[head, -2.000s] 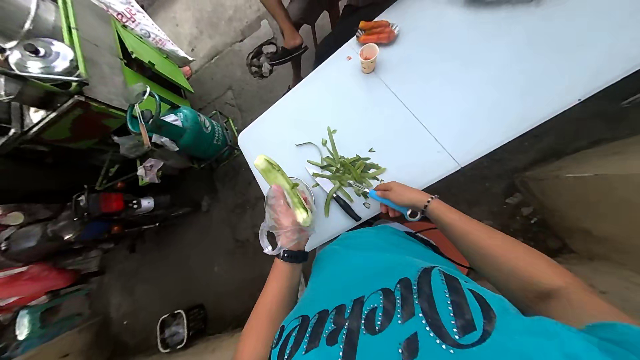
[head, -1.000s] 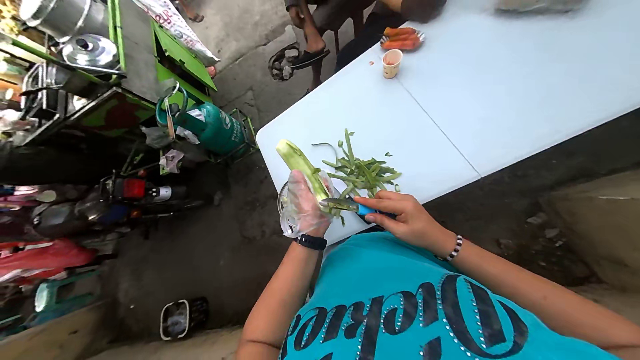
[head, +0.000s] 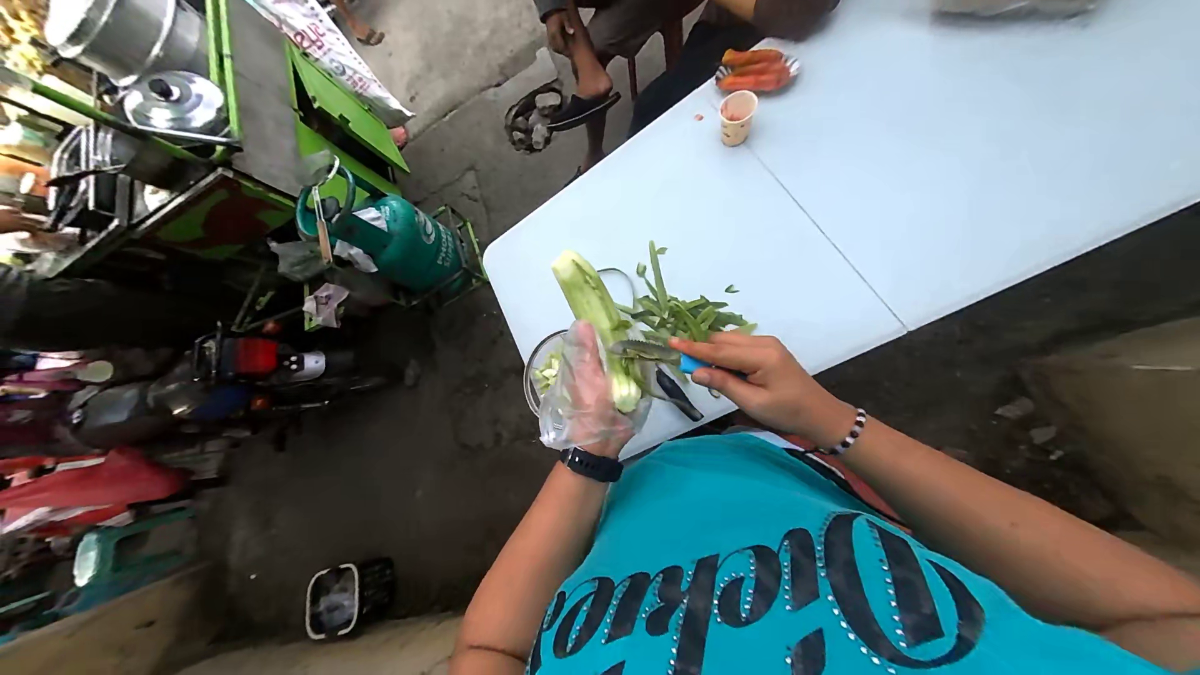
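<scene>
My left hand (head: 591, 398), in a clear plastic glove, holds a long pale green peeled vegetable (head: 589, 292) above the near corner of the table. My right hand (head: 759, 375) grips a blue-handled knife or peeler (head: 692, 364), its serrated-looking blade against the vegetable's lower part. Green peelings (head: 689, 317) lie in a pile on the table just past the blade. A round bowl (head: 531, 375) with pale cut pieces sits partly hidden behind the left hand. Beside the peelings lies a black-handled tool (head: 677, 394), its far end covered.
The white folding table (head: 844, 187) bears a paper cup (head: 738, 117) and a plate of orange-red food (head: 755, 71) at its far edge, where people sit. Left of it stand a green gas cylinder (head: 417, 246), a food cart (head: 253, 112) and a motorcycle (head: 244, 361). A basket (head: 333, 600) is on the ground.
My right hand has come from beside the peelings to the vegetable, bringing the blue-handled tool's blade against it. The view has shifted somewhat.
</scene>
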